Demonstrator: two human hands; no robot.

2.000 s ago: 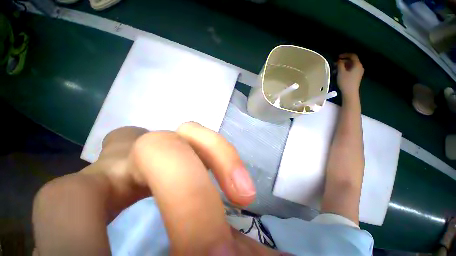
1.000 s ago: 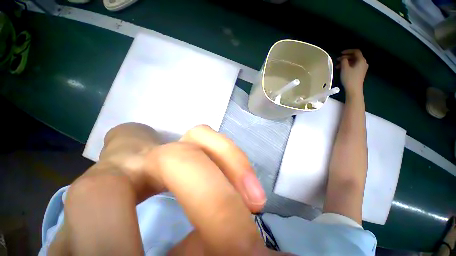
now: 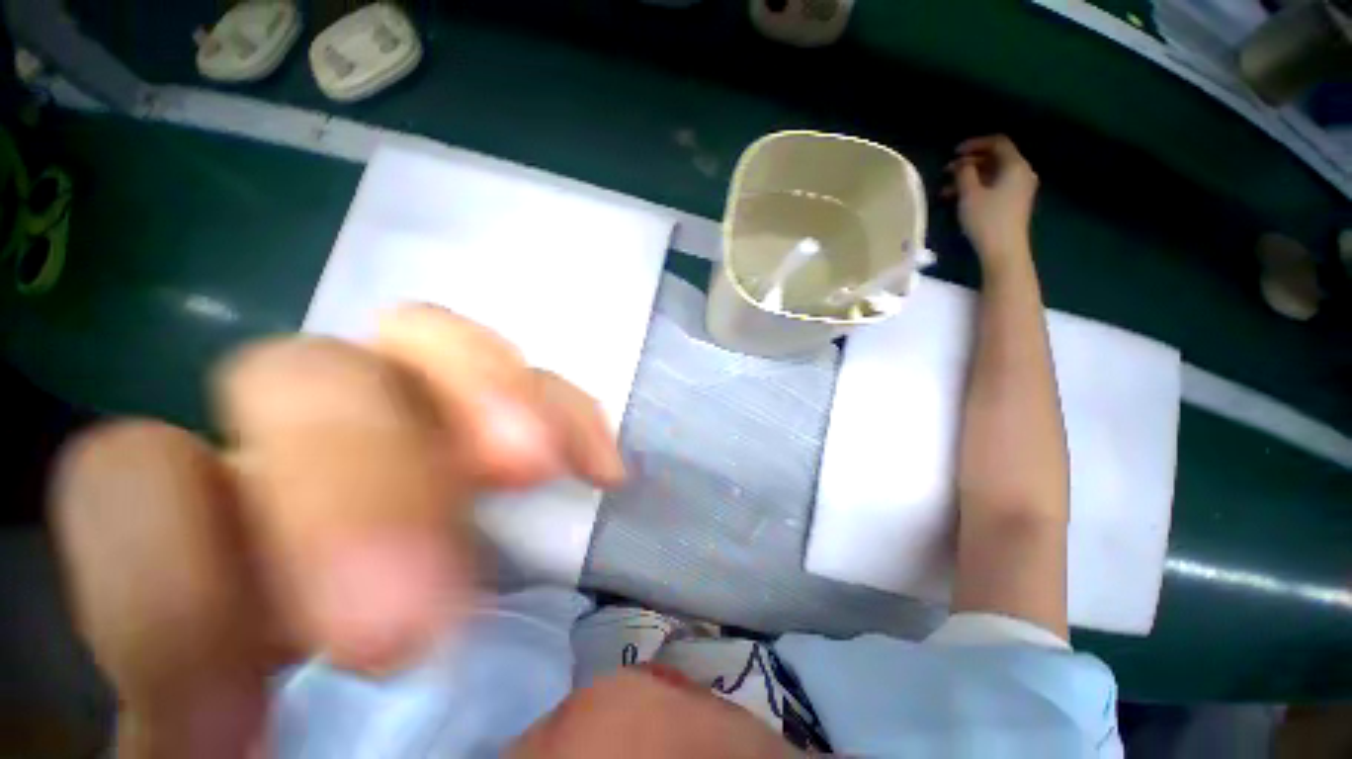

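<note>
A tall cream water tank (image 3: 756, 329) stands at the belt edge, with clear water and two white sticks in it. One stick leans at the rim. My right hand (image 3: 993, 193) rests over the belt just right of the tank, fingers loosely curled and apart, with nothing seen in it. My left hand (image 3: 356, 460) is large and blurred close to the camera at the lower left. Its fingers are bent and apart, with no object seen in them. It covers part of the left white foam pad (image 3: 489, 252).
A ribbed grey sheet (image 3: 712, 475) lies between the left pad and a right white pad (image 3: 890, 445) under my right forearm. Two cream units (image 3: 365, 54) and another cream piece (image 3: 801, 15) are on the green belt. A beige piece (image 3: 1290, 276) is at right.
My left hand has moved left and its fingers have spread, uncovering more of the grey sheet. The cream units at the top show more fully. The view has shifted slightly; my right hand stays beside the tank.
</note>
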